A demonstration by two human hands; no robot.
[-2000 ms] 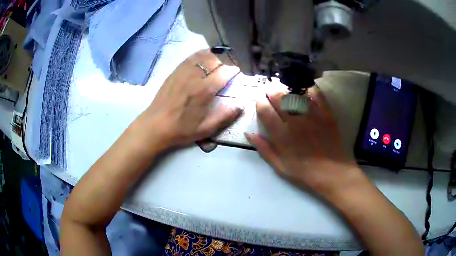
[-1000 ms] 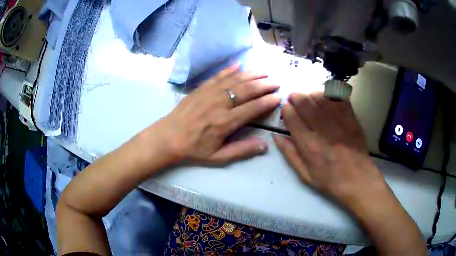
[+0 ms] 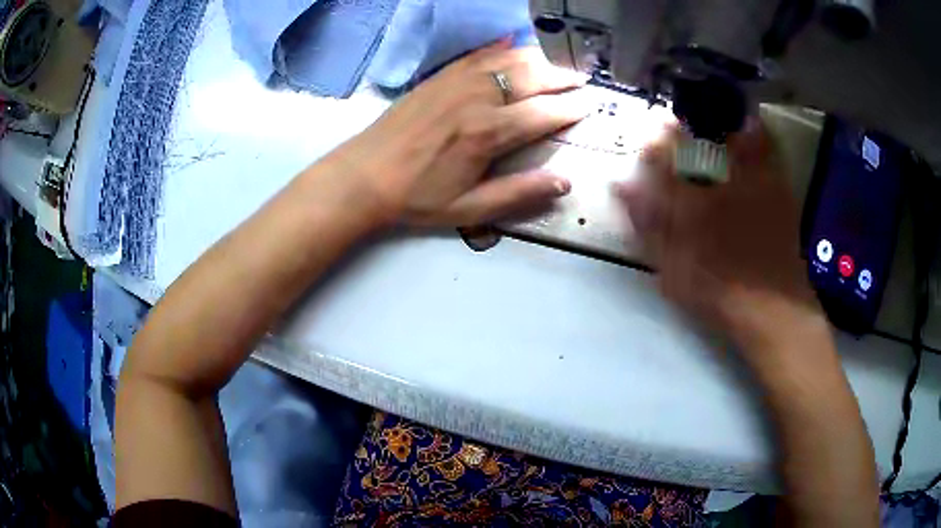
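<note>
Light-blue cloth pieces (image 3: 454, 26) lie at the top, left of the needle area. My left hand (image 3: 475, 139), with a ring, lies flat at the cloth's lower edge. Its fingers point to the brightly lit needle area and its thumb is apart; I see nothing gripped in it. My right hand (image 3: 722, 222) is blurred, below and behind the ribbed knob (image 3: 701, 160) of the sewing machine (image 3: 619, 26). Its fingertips are unclear, and whether it holds anything cannot be told. Glare hides detail by the presser foot.
A smartphone (image 3: 851, 237) lies right of my right hand, with a twisted black cable (image 3: 913, 402) beside it. A bundle of stacked cut strips (image 3: 139, 155) lies at the left. The measuring tape (image 3: 433, 410) runs along the table's front edge. Light-blue cloth (image 3: 273, 433) hangs below the edge.
The light-blue cloth has moved up and away in the picture, and my left hand has moved up with it. My right hand has shifted right, off the lit plate, and is blurred.
</note>
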